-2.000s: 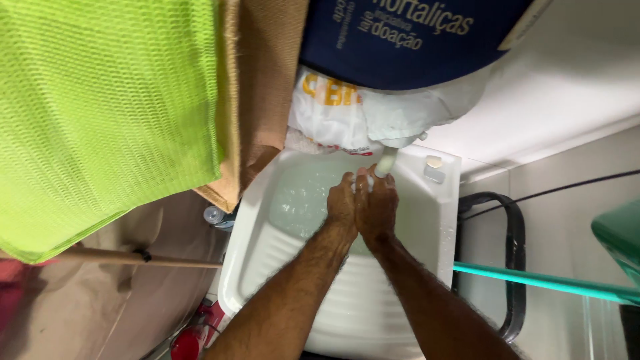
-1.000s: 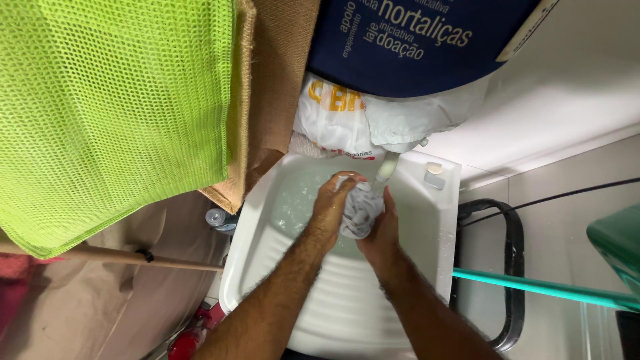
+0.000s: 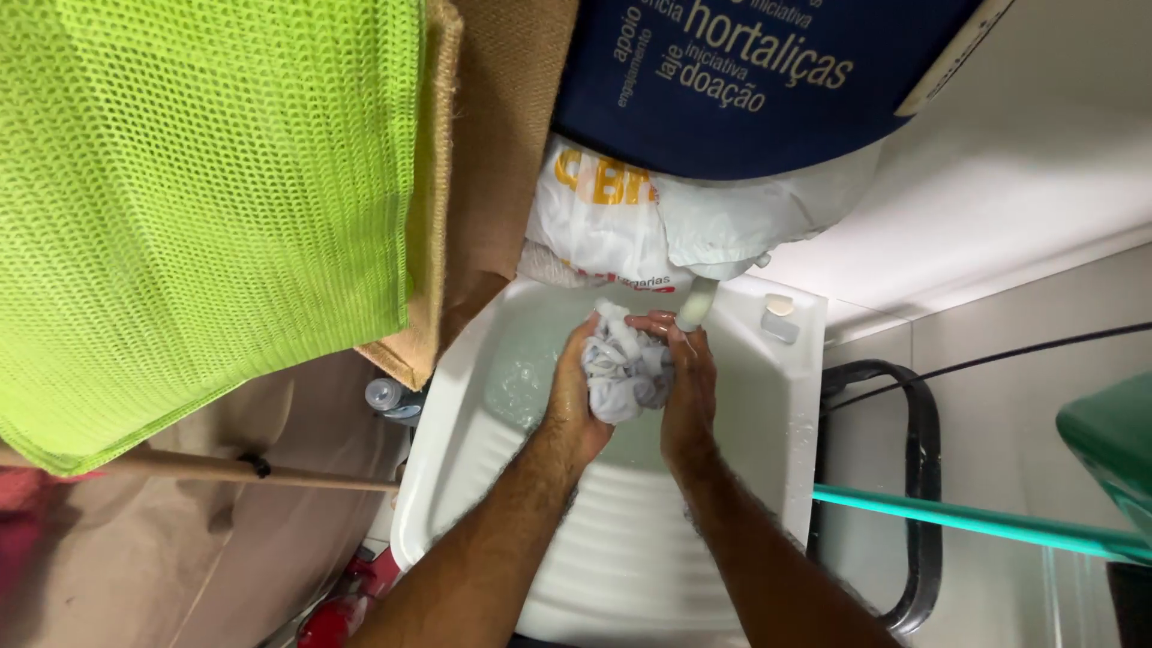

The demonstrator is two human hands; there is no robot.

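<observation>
Over a white laundry sink with a ribbed washboard slope, my two hands hold a bunched, wet white-grey cloth between them. My left hand presses on its left side, with the thumb near the top. On the right side is my right hand, its fingers curled beside the end of the pale tap spout. Cloudy water with some bubbles lies in the basin behind the cloth.
A green mesh cloth and brown burlap hang at the left. White plastic bags and a navy printed bag hang above the tap. Soap pieces sit on the sink's right corner. A turquoise pole stands right.
Two seconds ago my hands were close together by the spout, with the cloth mostly hidden. They have moved apart, and the bunched cloth shows between them.
</observation>
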